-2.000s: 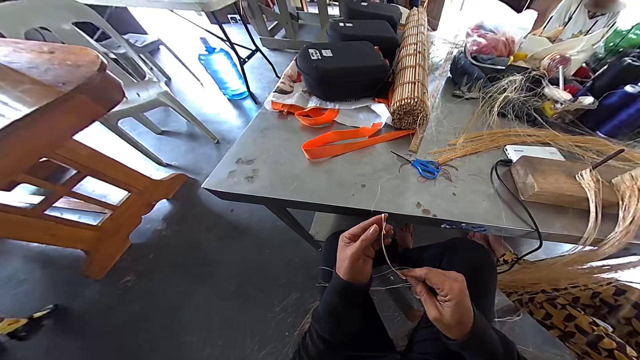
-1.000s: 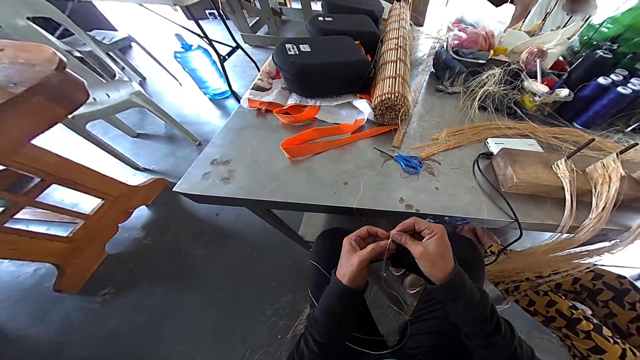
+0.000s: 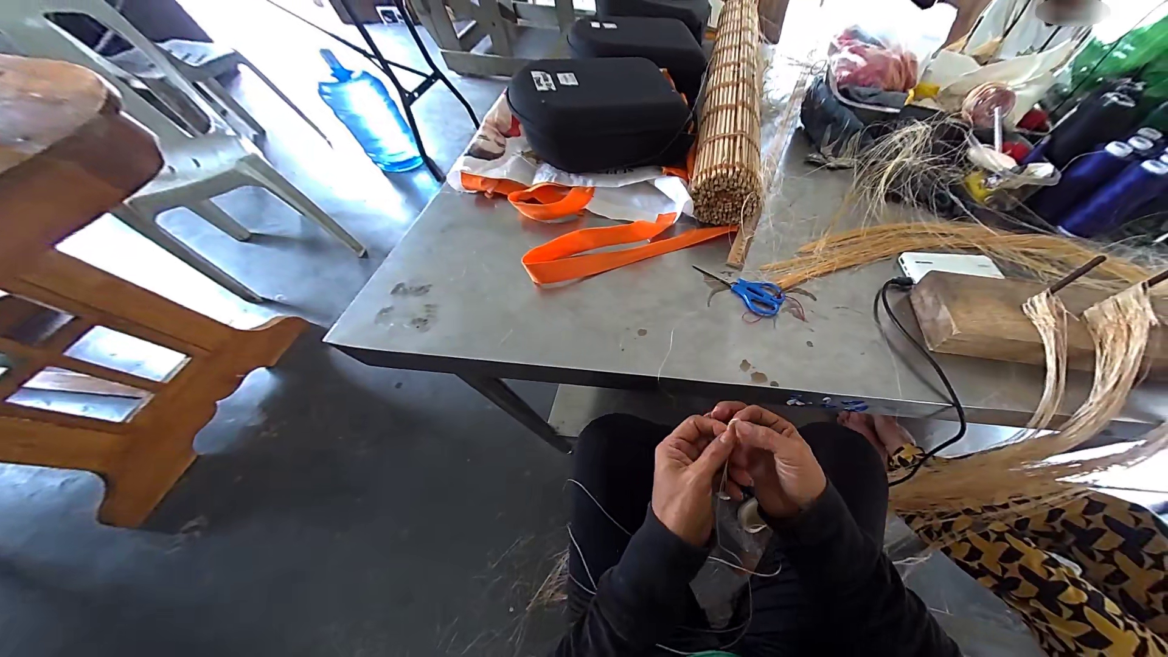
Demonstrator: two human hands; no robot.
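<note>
My left hand (image 3: 691,470) and my right hand (image 3: 776,461) meet above my lap, just off the table's near edge. Thumbs and fingertips of both pinch a thin pale fibre strand (image 3: 724,479), and the fingertips touch. Below them the strand hangs in loose loops over my dark trousers and sleeves. A small pale round thing (image 3: 750,516) shows under my right hand; what it is I cannot tell. Blue-handled scissors (image 3: 759,297) lie on the grey table (image 3: 547,324) ahead of my hands, beside the end of a bundle of tan fibres (image 3: 912,242).
An orange strap (image 3: 593,260), black cases (image 3: 598,114) and a rolled stick mat (image 3: 727,119) lie on the table. A wooden block (image 3: 995,319) with fibre hanks stands right, near a black cable (image 3: 944,383). Another person's patterned-clothed leg (image 3: 1031,566) is at lower right; a wooden bench (image 3: 182,356) is left.
Two seconds ago my hands were apart with a strand between them; now their fingertips are together. The view has shifted somewhat.
</note>
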